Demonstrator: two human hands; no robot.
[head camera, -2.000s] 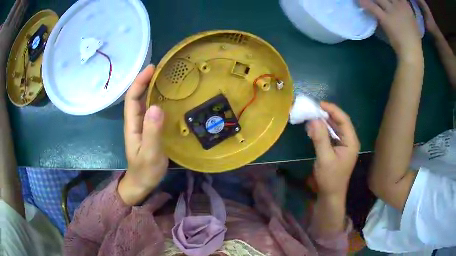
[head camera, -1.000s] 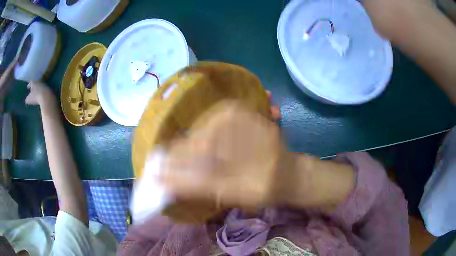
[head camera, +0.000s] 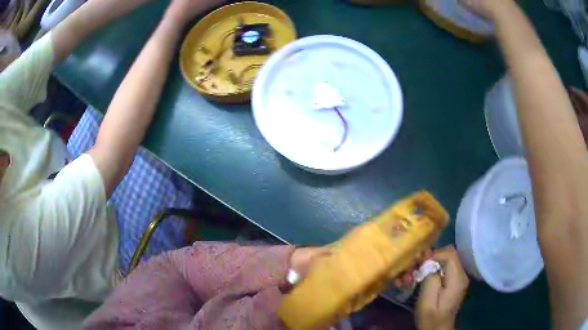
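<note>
The base housing (head camera: 367, 264) is held on edge at the lower middle, tilted, its glossy wood-grain outside showing; its inside is hidden. My left hand (head camera: 311, 258) grips it from the left and is mostly hidden behind it. My right hand (head camera: 445, 287), cut off by the bottom edge, is just right of the housing and pinches a small crumpled white wad (head camera: 427, 269). Whether the wad touches the housing I cannot tell.
A white inner housing (head camera: 361, 132) lies ahead, beside another yellow base (head camera: 238, 80) with a black fan. Another white tub (head camera: 490, 225) stands at right. A neighbour's arms (head camera: 138, 97) reach in at left; another person's arm (head camera: 548, 155) crosses the right side.
The base housing has moved down and right and is turned on edge. My right hand has come off its front to its right side. The view has shifted and rotated.
</note>
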